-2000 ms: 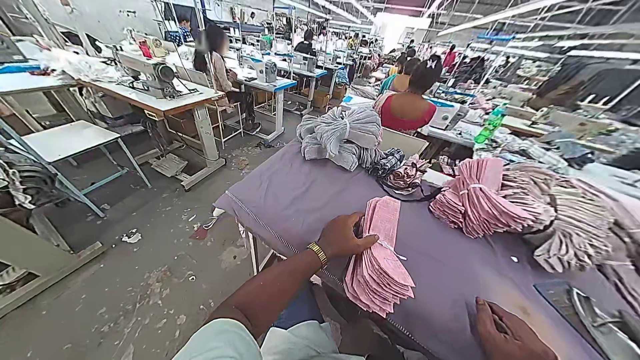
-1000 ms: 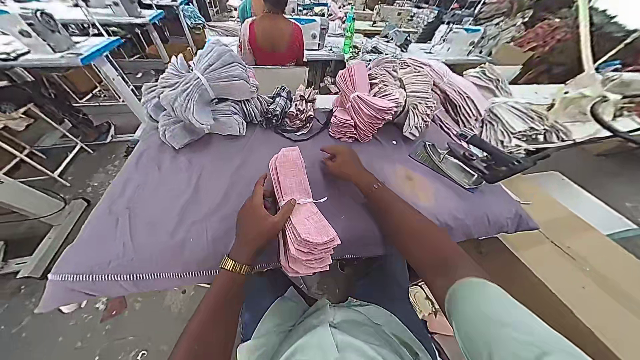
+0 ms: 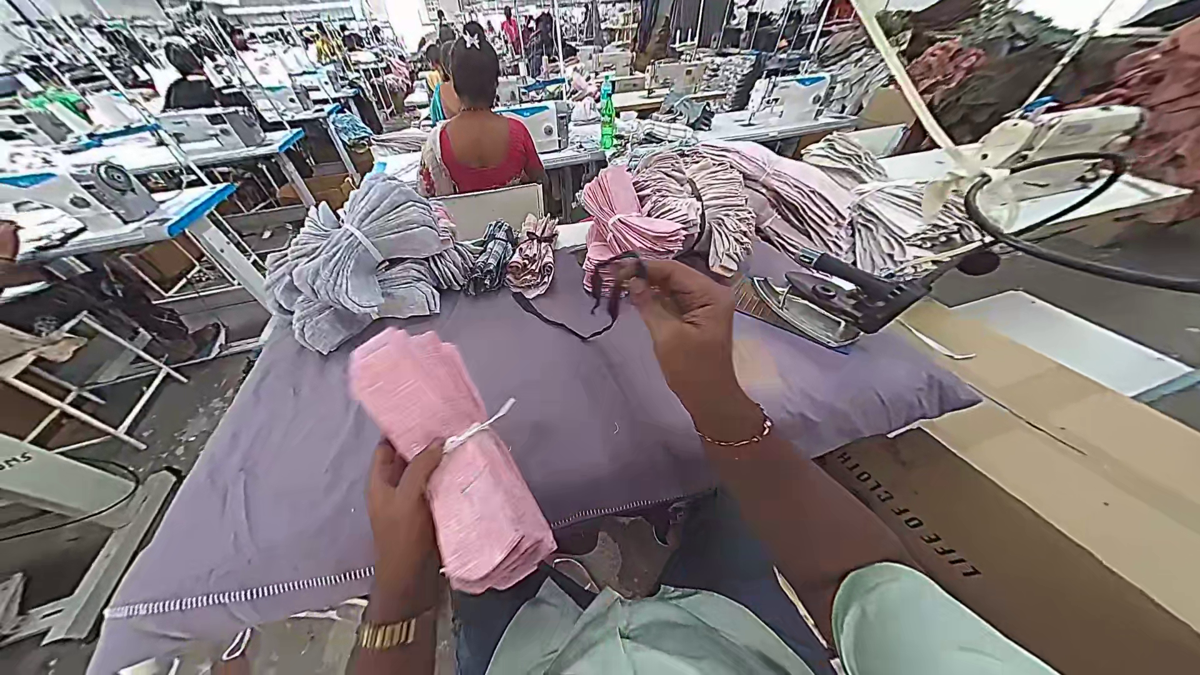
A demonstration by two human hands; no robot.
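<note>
My left hand [image 3: 408, 511] grips a bundle of pink fabric pieces [image 3: 487, 497], tied round the middle with a white strip, above the near edge of the purple cloth-covered table [image 3: 309, 450]. My right hand [image 3: 680, 319] is raised over the table and pinches a dark fabric strip [image 3: 600, 323] between thumb and fingers; part of the strip lies on the cloth. Behind it sits another tied pink bundle [image 3: 623, 220]. Two small patterned bundles [image 3: 532, 258] and a large grey tied bundle [image 3: 361, 258] lie to its left.
An iron [image 3: 825, 295] rests at the table's right side, with a black cable [image 3: 1059, 258] beyond. Striped fabric bundles [image 3: 717, 202] line the back edge. Cardboard [image 3: 1012, 506] lies at the right. A person in a red top [image 3: 483, 150] sits ahead near sewing machines [image 3: 544, 122] and a green bottle [image 3: 607, 112].
My right hand has lifted from the cloth and taken hold of the dark strip. The pink bundle remains in my left hand and has moved left. The view swung right after the first frame.
</note>
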